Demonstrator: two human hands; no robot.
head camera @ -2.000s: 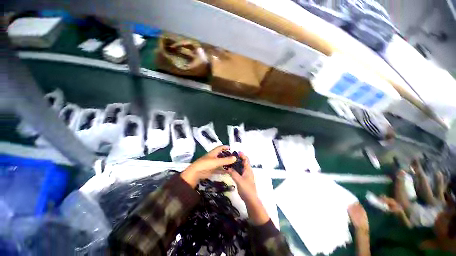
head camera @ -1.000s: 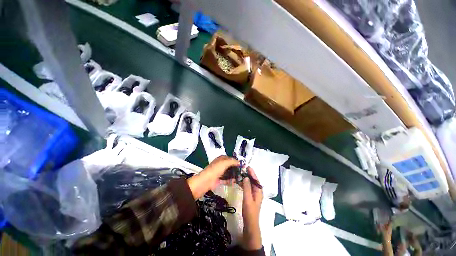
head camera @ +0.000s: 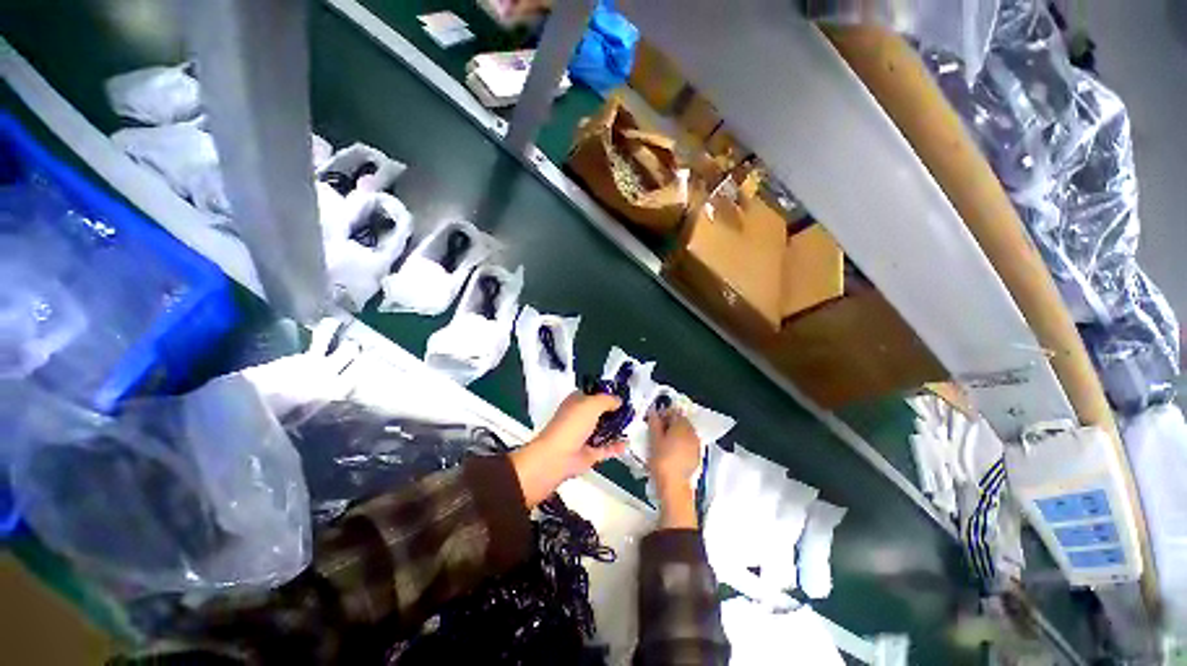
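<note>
My left hand (head camera: 569,442) is closed on a small bundle of black cables (head camera: 613,406) above the belt's near edge. My right hand (head camera: 673,449) is beside it, with its fingertips on a small black cable (head camera: 661,402) at the top of a white foam bag (head camera: 706,423). To the left, several white bags (head camera: 547,367) lie in a row, each with a black cable on it. A tangled black cable pile (head camera: 521,605) lies below my forearms, partly hidden by my sleeves.
A blue bin (head camera: 195,319) and a clear plastic bag (head camera: 169,488) are at the left. White bags (head camera: 755,514) continue right on the green conveyor belt (head camera: 768,410). Open cardboard boxes (head camera: 736,260) stand beyond it. An overhead shelf (head camera: 911,169) and power strip (head camera: 1078,507) are at the right.
My right hand has moved away from the cables in my left hand and down to a white bag with one cable. The view has turned, so the belt runs more steeply.
</note>
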